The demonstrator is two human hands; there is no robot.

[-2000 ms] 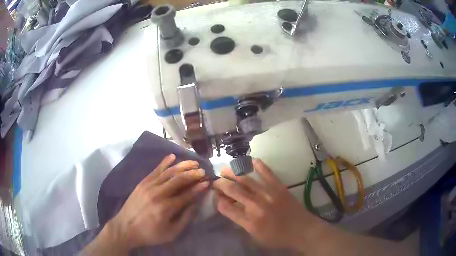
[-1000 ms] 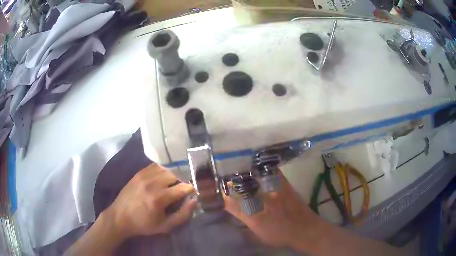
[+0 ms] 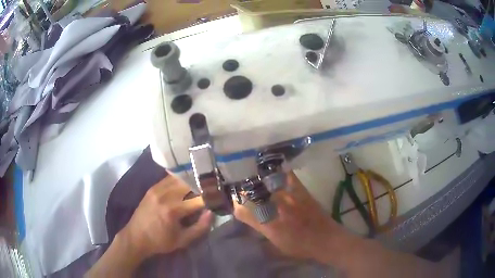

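Observation:
A garment panel, pale lilac-grey (image 3: 73, 203) and dark purple-grey (image 3: 127, 198), lies on the table left of the machine head and runs under my hands towards the front edge. My left hand (image 3: 163, 214) is on the cloth, thumb and fingers drawn together on it beside the shiny take-up lever guard (image 3: 204, 171). My right hand (image 3: 296, 217) lies on the cloth right of the needle area, behind the thread tension dial (image 3: 265, 212); its fingertips are mostly hidden. The head hides the needle and presser foot.
The large white sewing machine head (image 3: 271, 117) spans the view above my hands. Scissors with green and yellow-orange handles (image 3: 374, 198) lie at the right, near white scraps (image 3: 415, 157). A loose heap of grey and purple strips (image 3: 65, 81) is at the far left.
The camera view has shifted, showing more of the machine head's top than at first. My fingers were spread and visible on the cloth; now the head partly hides them and my left hand is more closed.

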